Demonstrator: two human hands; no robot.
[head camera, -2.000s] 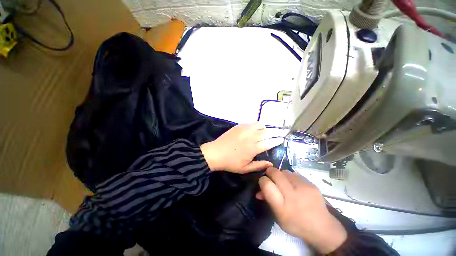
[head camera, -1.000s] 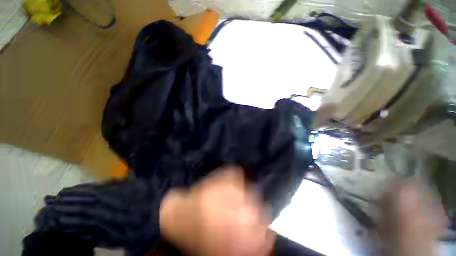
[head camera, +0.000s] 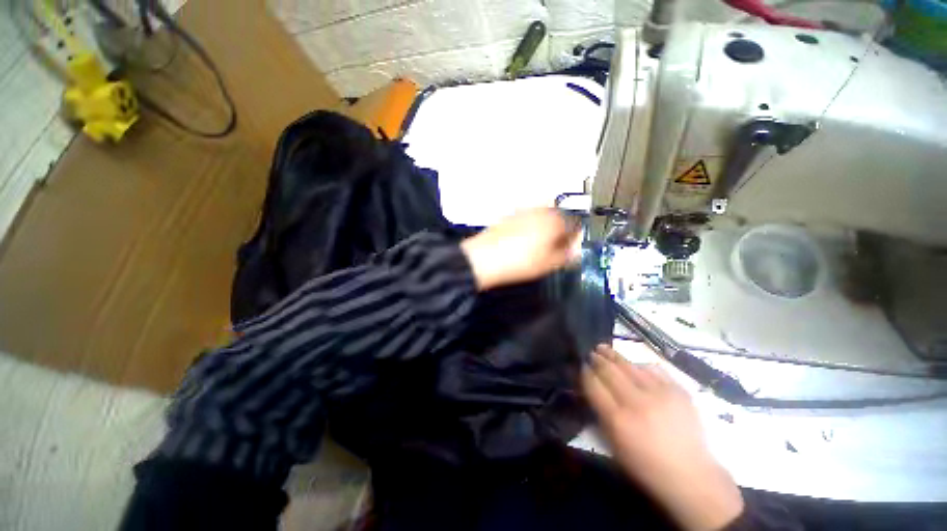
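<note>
A large black shiny garment (head camera: 498, 363) lies bunched left of the needle, its edge at the lit needle area of the cream-white sewing machine (head camera: 716, 145). My left hand (head camera: 524, 249) holds the garment's edge at the upper side of the needle, fingertips pinched together. My right hand (head camera: 649, 425) lies on the garment's lower right edge, below the needle; its fingers are close together and its grip is unclear. A narrow black strip (head camera: 727, 386) runs from beside the needle to the right over the bed. The presser foot (head camera: 615, 272) is small in the glare.
A cardboard sheet (head camera: 135, 239) stands at the left, with a yellow plug or socket (head camera: 101, 102) above it. A dark-green-handled tool (head camera: 528, 47) lies by the brick-patterned wall. A dark strip crosses the white tabletop (head camera: 498, 130) behind.
The view has shifted, showing more of the machine arm. Both hands, blurred and off the needle area one second ago, are back at the garment's edge. The black strip now lies clearly right of the needle.
</note>
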